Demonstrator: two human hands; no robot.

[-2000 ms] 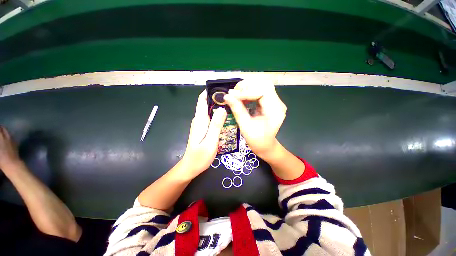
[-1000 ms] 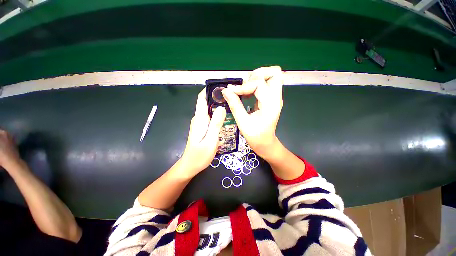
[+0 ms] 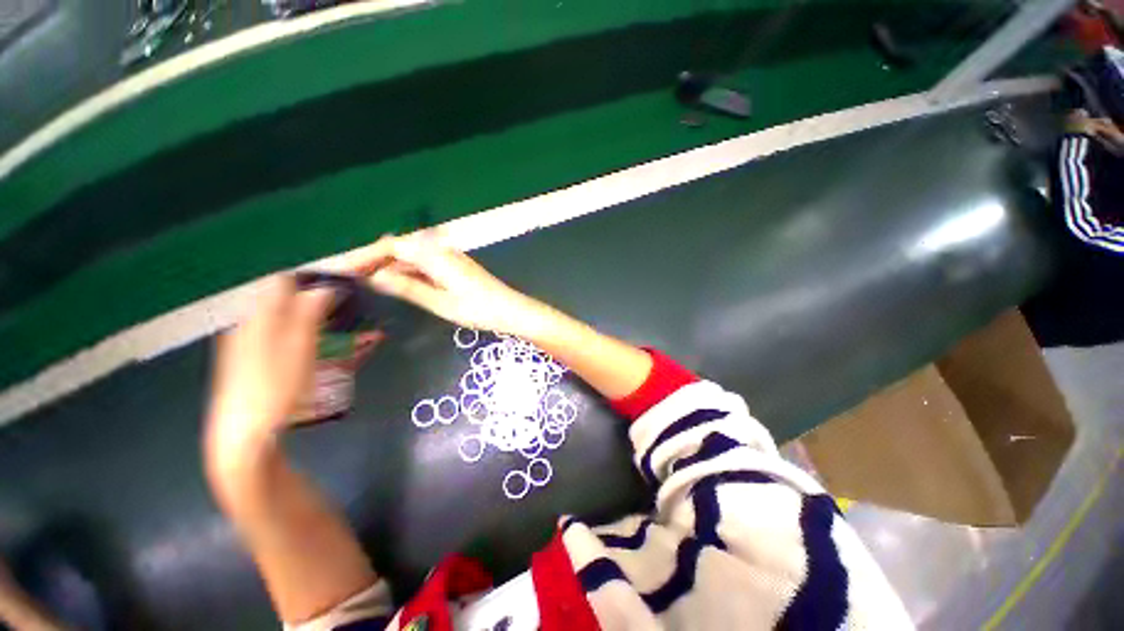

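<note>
The open handheld unit (image 3: 329,385), dark with a reddish and green inside, is at left of centre near the pale edge. It is blurred and partly hidden by my fingers. My left hand (image 3: 265,370) is blurred and holds the unit from its left side. My right hand (image 3: 425,281) is at the unit's upper right, fingers pointing left to its far end. Whether the right fingers hold anything cannot be told. A loose pile of thin white rings (image 3: 512,394) lies on the dark worktop to the right of the unit, below my right forearm.
A pale raised edge (image 3: 592,195) separates the worktop from the green belt (image 3: 493,160). A dark unit (image 3: 715,96) lies on the belt. An open cardboard box (image 3: 918,431) stands at lower right. A person's striped sleeve (image 3: 1085,185) shows at far right. Part of another arm shows at lower left.
The view has turned to the right and tilted. Both hands and the unit now appear further left. More of the ring pile shows, and the white stick is no longer seen.
</note>
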